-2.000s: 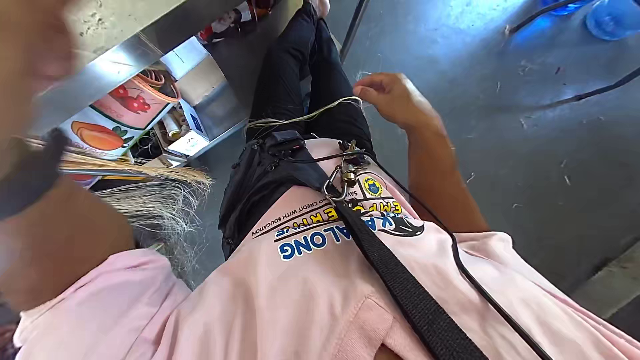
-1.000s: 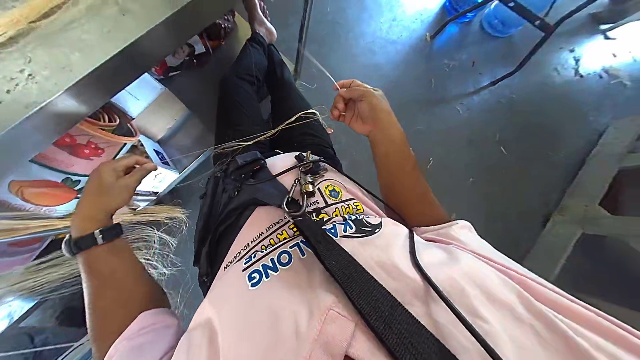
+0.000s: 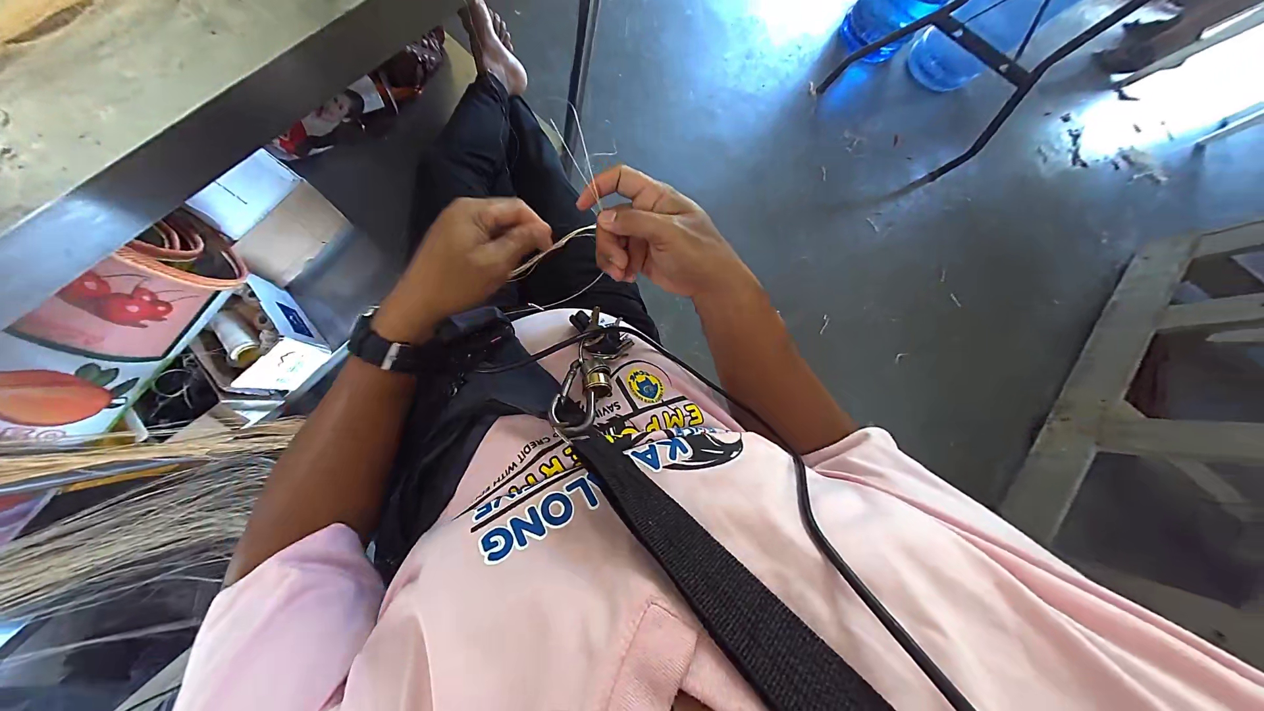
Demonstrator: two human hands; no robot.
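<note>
My left hand [image 3: 469, 259], with a black wristband on its wrist, pinches a small bunch of thin pale fibre strands [image 3: 565, 240] above my lap. Close to its right, my right hand [image 3: 664, 235] grips the same strands between thumb and fingers, and several loose ends stick up past its fingertips. The hands do not touch. A larger bundle of long pale fibres [image 3: 128, 523] lies at the left, beside my left forearm. My left fingertips are partly blurred.
A table edge [image 3: 168, 148] runs along the upper left. Below it are a fruit-printed container [image 3: 99, 326] and an open box of small items [image 3: 281, 365]. Keys [image 3: 597, 346] hang on a black strap at my chest. A metal stand [image 3: 1007, 69], blue water jugs [image 3: 874, 30] and a wooden frame [image 3: 1116, 395] are on the right.
My left hand has moved from beside the fruit-printed container to close beside my right hand, and now holds the strands. A second ago the hands were far apart.
</note>
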